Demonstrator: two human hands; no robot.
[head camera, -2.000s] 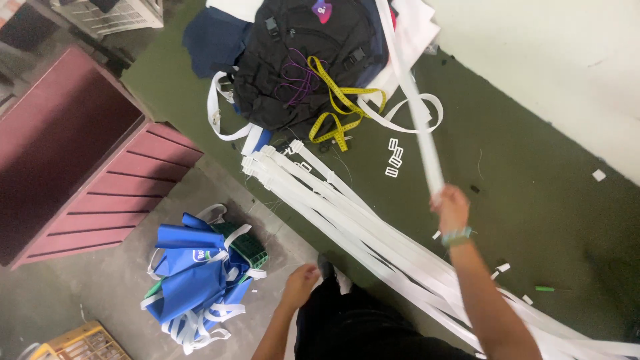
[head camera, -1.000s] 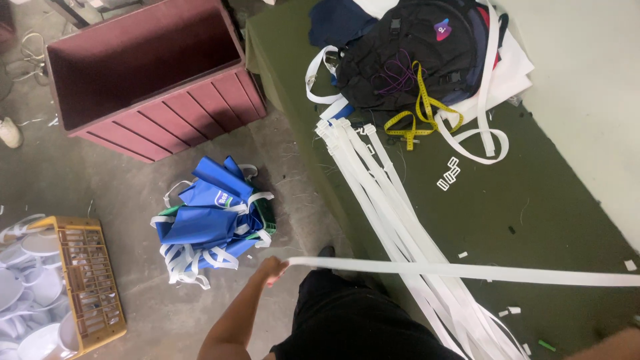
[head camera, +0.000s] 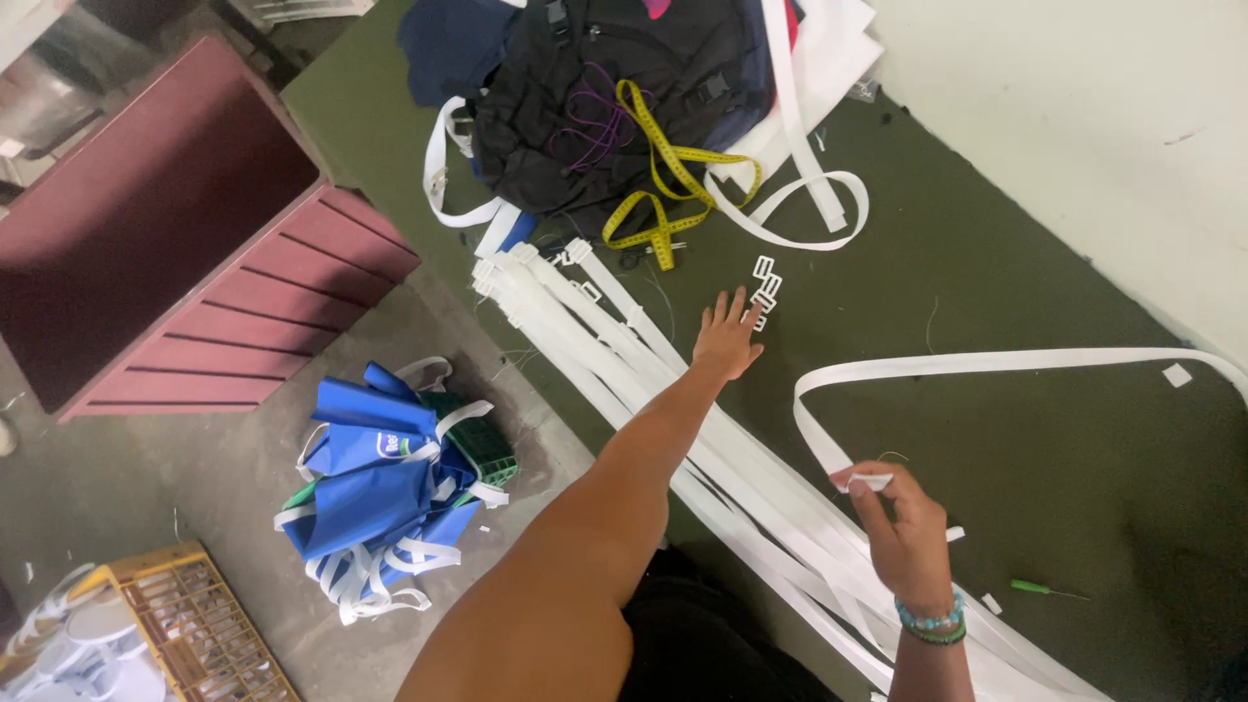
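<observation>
My right hand (head camera: 897, 522), with beaded bracelets at the wrist, pinches the end of a white webbing strap (head camera: 936, 365) that loops away to the right over the green table. My left hand (head camera: 728, 336) reaches with spread fingers to a small cluster of white plastic slide buckles (head camera: 767, 285); its fingertips are at the lowest ones, and whether it grips any I cannot tell. Under my left forearm runs a long bundle of white straps (head camera: 624, 375) with buckles at their upper ends. A yellow tape measure (head camera: 673, 161) lies over a black backpack (head camera: 546, 127) above the buckles.
A green-handled pointed tool (head camera: 1031, 586) and small white scraps lie at the table's right. Left of the table stand a pink plastic bin (head camera: 244, 302), blue bags (head camera: 366, 468) heaped on a green crate (head camera: 478, 439), and a yellow crate (head camera: 200, 614) beside white items. A pale wall borders the table.
My left hand, which held a strap end near the table's front edge one second ago, has moved up to the loose buckles. My right hand has come into fuller view with a strap end.
</observation>
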